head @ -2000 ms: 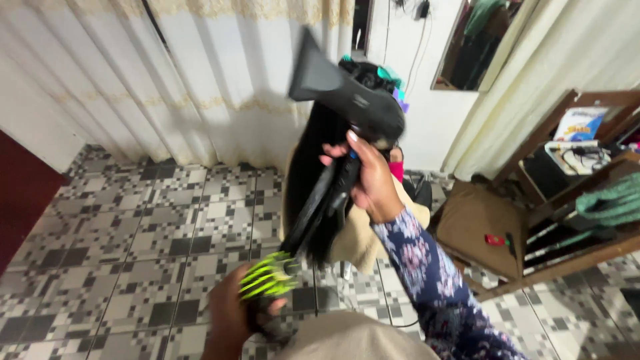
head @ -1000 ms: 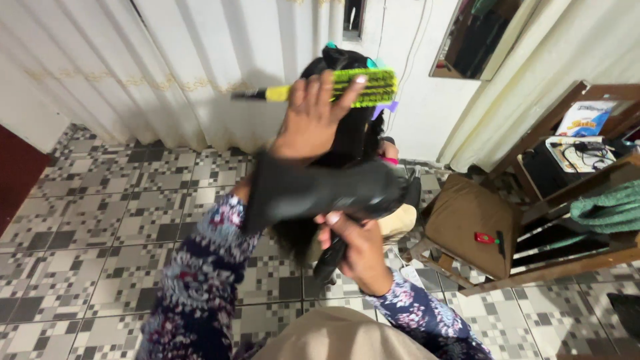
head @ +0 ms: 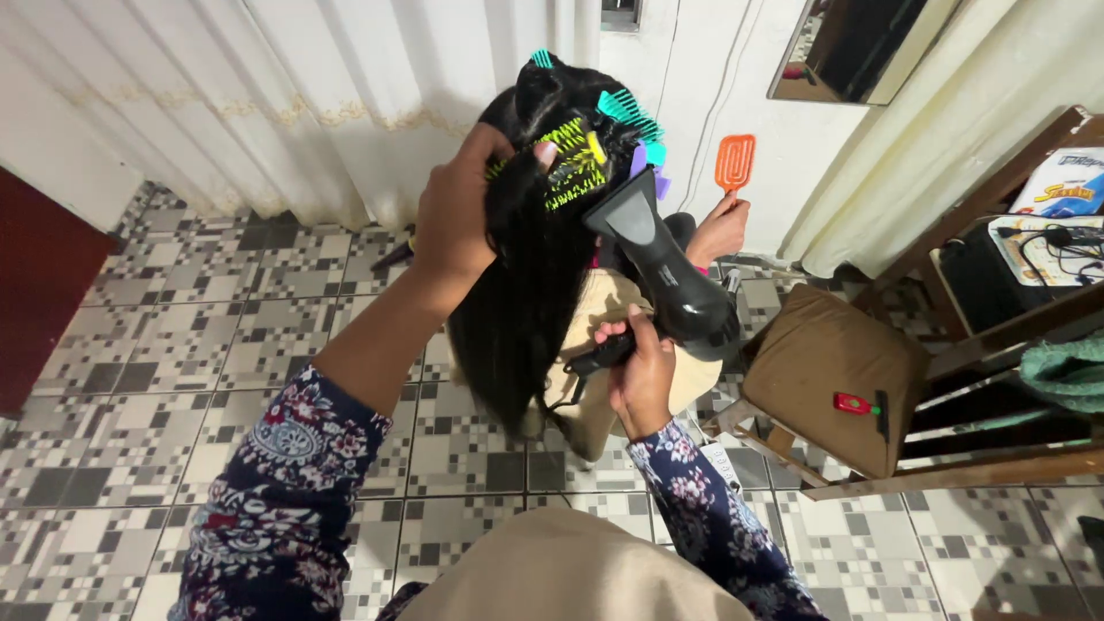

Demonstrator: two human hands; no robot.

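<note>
A seated person's long black hair hangs down, its upper sections pinned with a teal claw clip, a purple clip and a small teal clip. My left hand is at the side of the head, closed around a yellow-green bristled round hairbrush that lies against the hair. Its dark handle tip sticks out left of my wrist. My right hand grips the handle of a black hair dryer, whose flat nozzle points up-left toward the brush and hair.
The seated person's hand holds up an orange paddle brush. At right stands a wooden chair with a brown cushion, bearing a red item. A power strip lies on the tiled floor. A mirror hangs behind.
The round brush, raised in my left hand above the hair a second ago, now lies against it. The dryer has turned from sideways to up-left. The orange brush has come into sight.
</note>
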